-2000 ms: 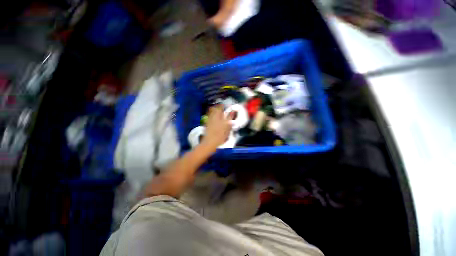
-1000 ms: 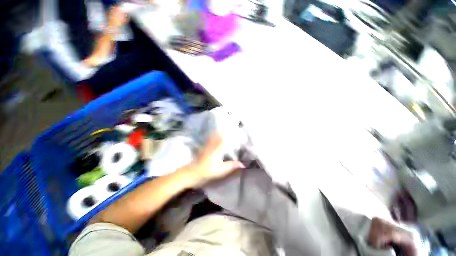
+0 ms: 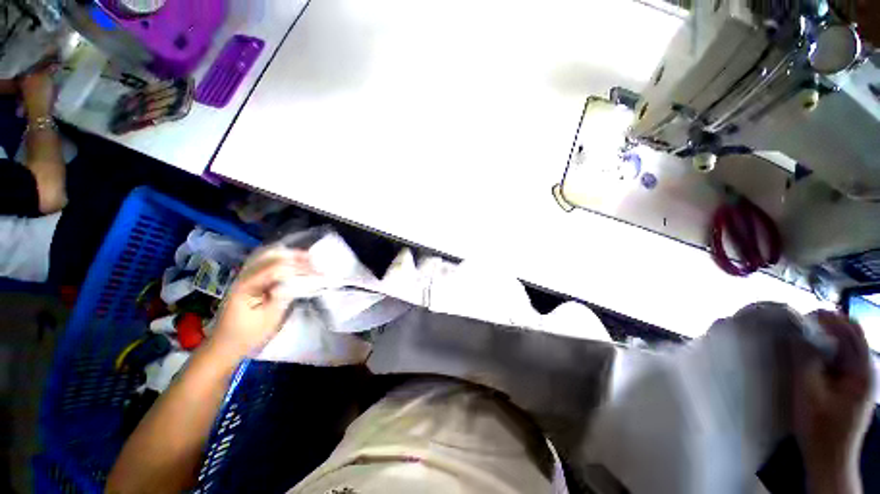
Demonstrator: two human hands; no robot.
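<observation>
A light grey garment piece is stretched between my two hands, across my lap and along the table's front edge. My left hand grips its left end, beside the blue crate. My right hand is at the far right, blurred, and grips the other end, where the cloth hangs down. The industrial sewing machine stands at the upper right, with no cloth under its needle. Red-handled scissors lie on the table right of the needle area.
The white machine table spans the centre. The blue plastic crate at lower left holds thread spools and cloth scraps. A purple box and a purple tray are at upper left. Another person's arm shows at the left edge.
The view has swung from the crate towards the machine. My left hand has left the crate and now holds the cloth. The cloth is raised and spread between both hands.
</observation>
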